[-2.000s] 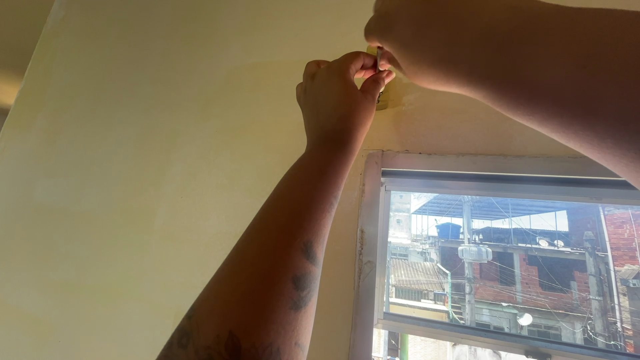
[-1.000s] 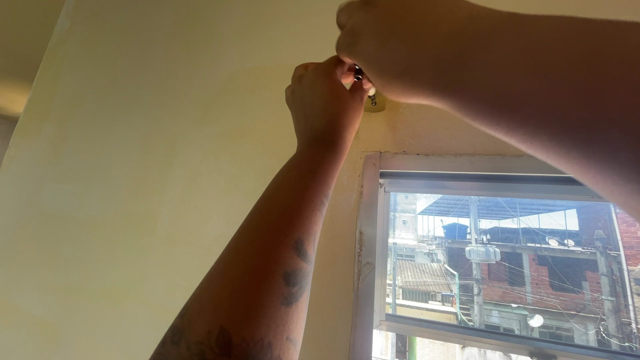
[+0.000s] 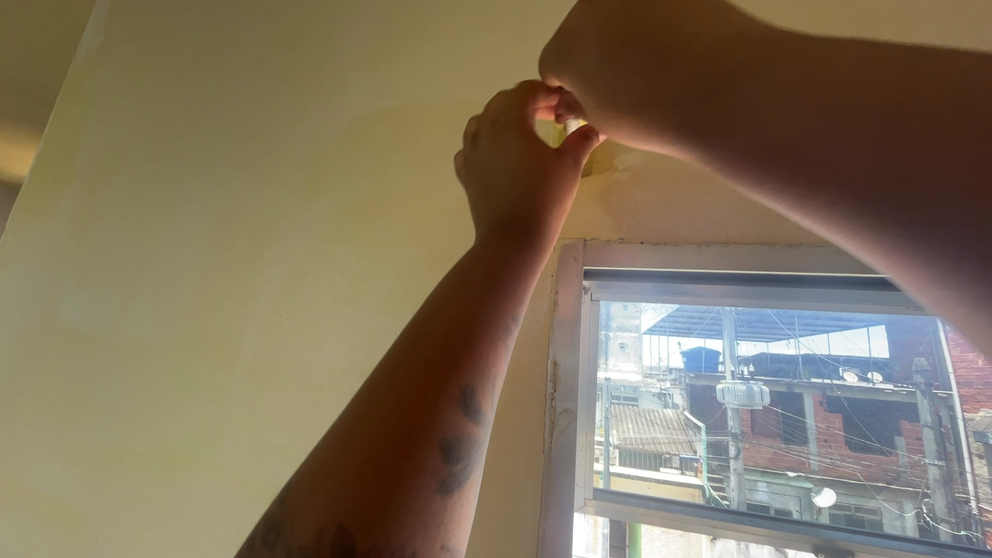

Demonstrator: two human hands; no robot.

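Observation:
My left hand [image 3: 519, 163] is raised against the yellow wall above the window's upper left corner. Its thumb and forefinger pinch the ends of a small pale ridged piece [image 3: 572, 125], too small to name surely. Close beside it, my right hand [image 3: 612, 70] reaches in from the right, its fingertips meeting those of the left at that piece. The back of the right hand hides most of its fingers. Behind the fingertips, part of a darker yellow patch or fitting [image 3: 597, 161] shows on the wall.
Below the hands is a window with a pale frame [image 3: 567, 387] and a crossbar. Through its glass appear brick buildings, a utility pole and wires. The painted wall [image 3: 232, 271] extends left to an edge at the upper left.
The left thumb and forefinger now stand apart around the pale piece; a second ago the fingers were closer together. A small dark thing seen between the hands then is out of sight.

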